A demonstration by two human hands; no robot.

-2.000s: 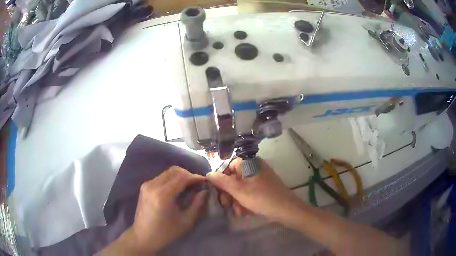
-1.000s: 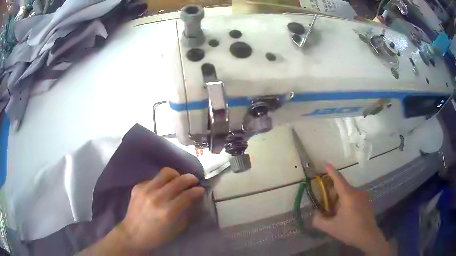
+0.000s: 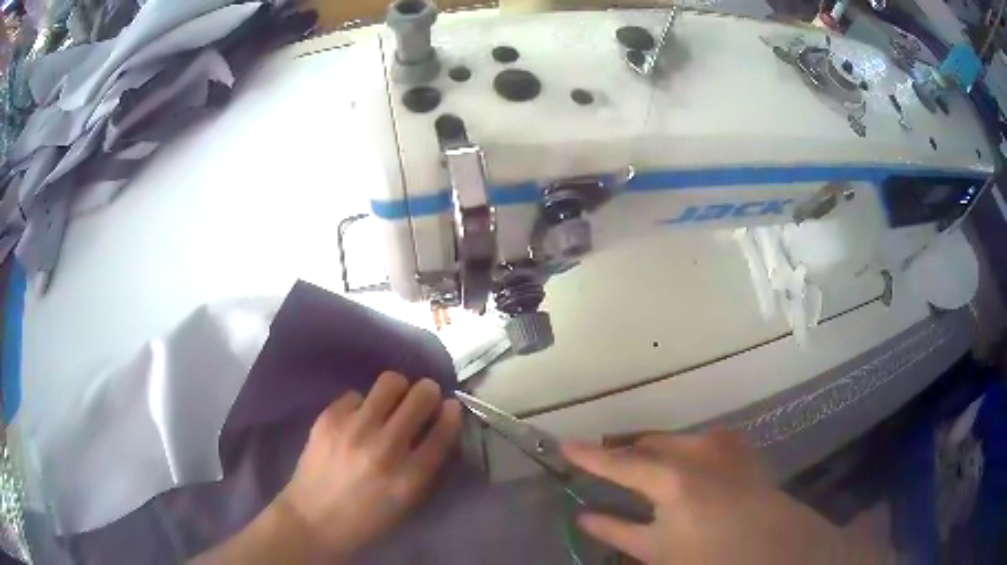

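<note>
The garment panels lie left of and below the needle, with a dark purple-grey piece (image 3: 320,359) on top of a pale lilac-grey one (image 3: 166,403). My left hand (image 3: 370,469) presses and pinches the cloth at the dark piece's right edge, just below the presser foot (image 3: 442,315). My right hand (image 3: 685,497) holds the tailor's scissors (image 3: 530,439) by the handles, which it mostly hides. The blade tips are at the cloth edge beside my left fingertips. Whether the blades are parted cannot be told clearly.
The white sewing machine head (image 3: 618,121) spans the top and right, with a thread tension dial (image 3: 531,330) near the needle. A bundle of cut pieces (image 3: 110,99) lies far left. White scraps (image 3: 786,281) lie at right, above a measuring tape strip (image 3: 850,386). Blue plastic shows lower right.
My right hand left the cloth, went right to the scissors and has brought them left to the cloth edge. My left hand stays on the cloth. The view has shifted slightly.
</note>
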